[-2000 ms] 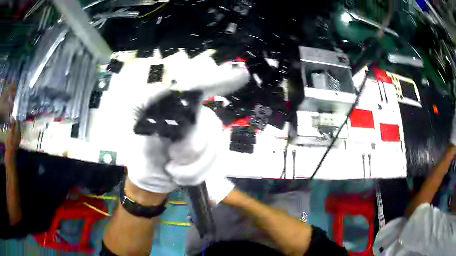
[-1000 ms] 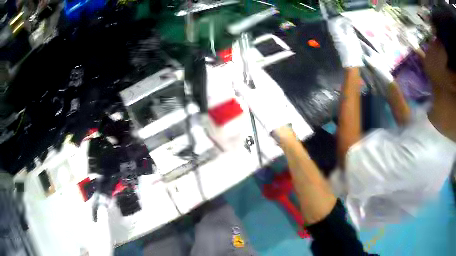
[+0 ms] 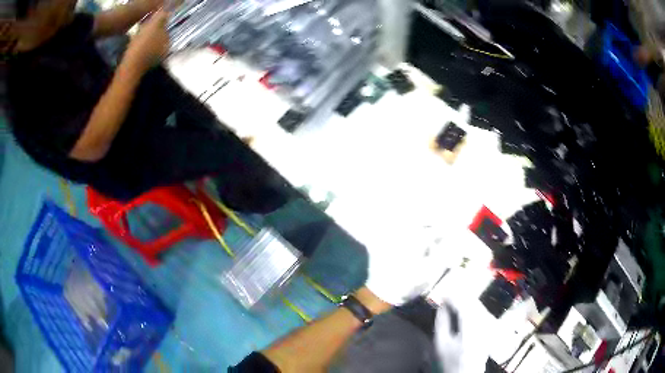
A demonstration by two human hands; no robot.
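My left hand (image 3: pixel 399 271), in a white glove with a dark watch at the wrist, is over the near edge of the white sheet (image 3: pixel 350 175). It is blurred and merges with the sheet, so its fingers and any hold are unclear. A blurred white shape (image 3: pixel 453 339) at the bottom edge may be my right glove; what it does cannot be told. Small black plastic parts (image 3: pixel 498 295) lie at the right on the sheet, with a single one (image 3: pixel 450 135) further back. Silver-grey profiles (image 3: pixel 313 65) are heaped at the back.
A person in dark clothes (image 3: pixel 58 95) sits at left on a red stool (image 3: pixel 157 211). A blue crate (image 3: pixel 91 291) stands on the floor. A shiny, clear-looking bundle (image 3: pixel 262 268) is below the bench edge. Pale boxes (image 3: pixel 583 331) and a dark cable are at lower right.
The view has swung from the right side of the bench to the left. The dark block held in my gloves two seconds ago is not seen in them now. My right forearm has left the picture.
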